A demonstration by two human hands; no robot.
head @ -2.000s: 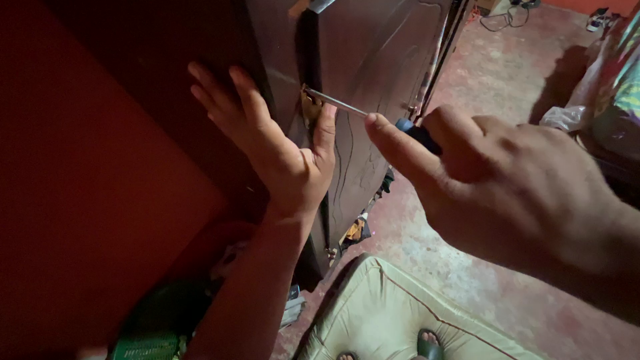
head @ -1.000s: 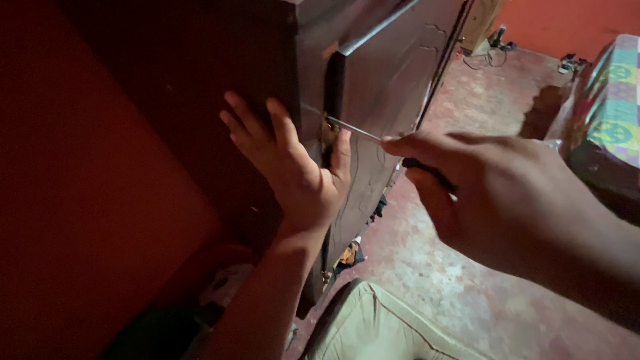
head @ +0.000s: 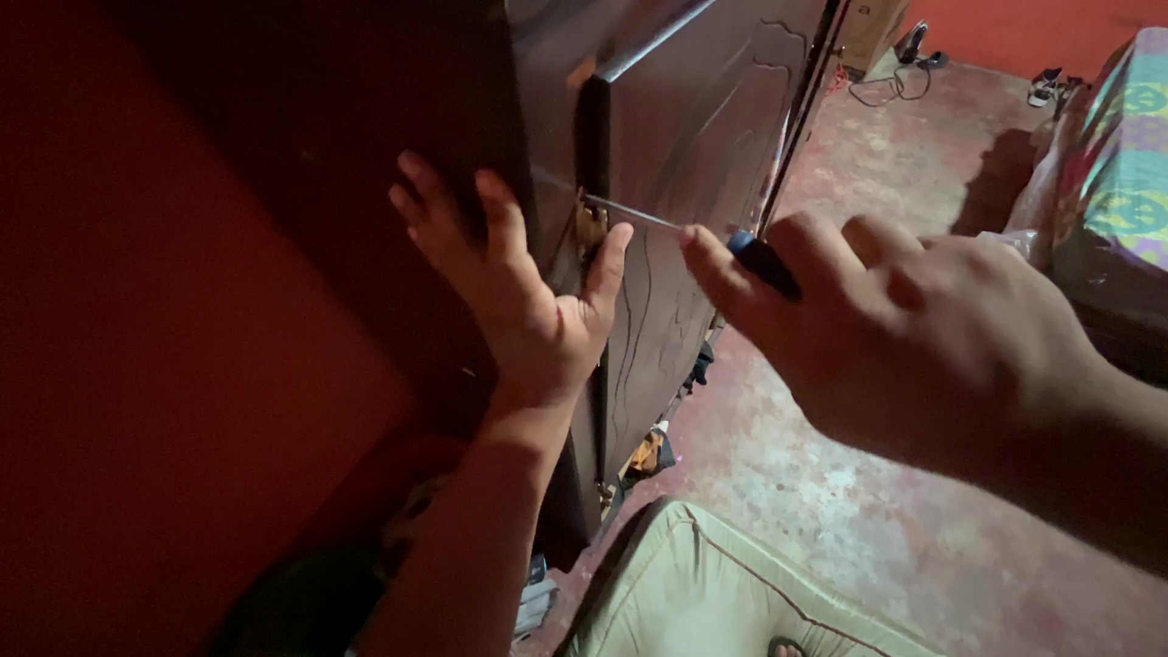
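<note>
My right hand [head: 922,328] is closed around the dark and blue handle of a screwdriver [head: 639,212], its index finger stretched along toward the shaft. The screwdriver's tip meets the upper end of a brass-coloured hinge [head: 591,226] at the edge of a dark wooden cabinet door [head: 675,182]. Spread against the cabinet's side and edge is my left hand [head: 547,310], its thumb beside the hinge and its other fingers apart, with nothing held. A second metal fitting [head: 605,495] shows low on the same door edge.
A pale cushion or mattress [head: 730,584] lies below, with part of a sandalled foot over it. At the right stands a bed with a patterned cover [head: 1122,164]. A cardboard box [head: 867,36] and a cable [head: 899,87] are at the back. A red wall [head: 182,383] rises at the left.
The screwdriver stays at the hinge, and my left hand remains spread beside it. More of the screwdriver's handle shows than one second ago. The view has shifted somewhat.
</note>
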